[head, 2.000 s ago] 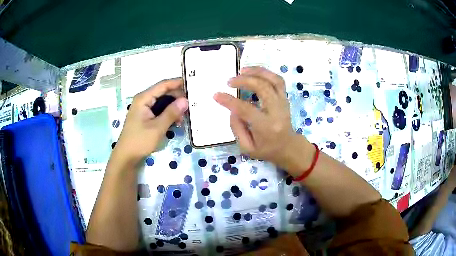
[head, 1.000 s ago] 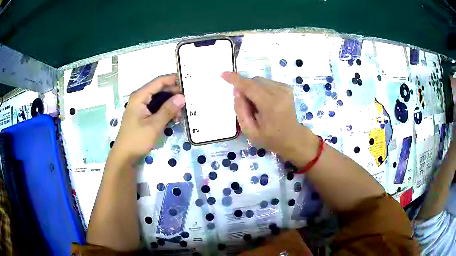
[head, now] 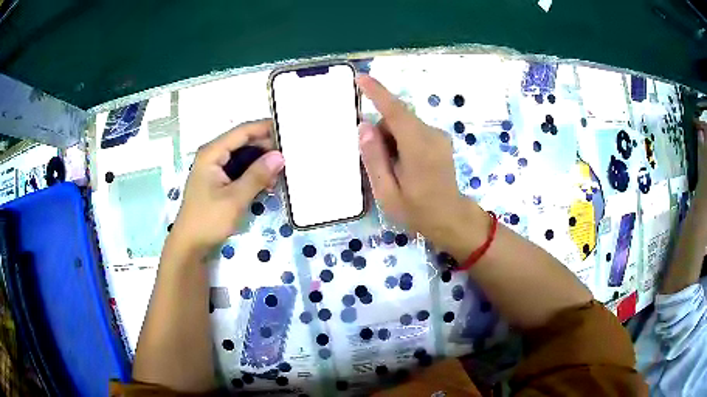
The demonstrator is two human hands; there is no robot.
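A smartphone (head: pixel 321 147) with a bright white screen stands or lies upright in view at the bench's middle; its support is not visible. My left hand (head: pixel 225 186) is at its left edge, fingers curled around a dark rounded part (head: pixel 243 163), mostly hidden by the fingers. My right hand (head: pixel 415 167) is at the phone's right edge, index finger extended by the upper right corner and thumb lower down, holding nothing visible. Several small black round pads (head: pixel 360 292) lie scattered on the plastic-covered bench.
A green conveyor belt (head: pixel 310 27) runs beyond the bench. A blue tray (head: pixel 58 271) is at the left. Black ring parts (head: pixel 618 175) lie at the right. Another person's arm (head: pixel 692 233) and pale sleeve show at the right edge.
My right index finger has moved off the screen to the phone's upper right edge. The screen has turned blank white. My left hand keeps the dark part beside the phone.
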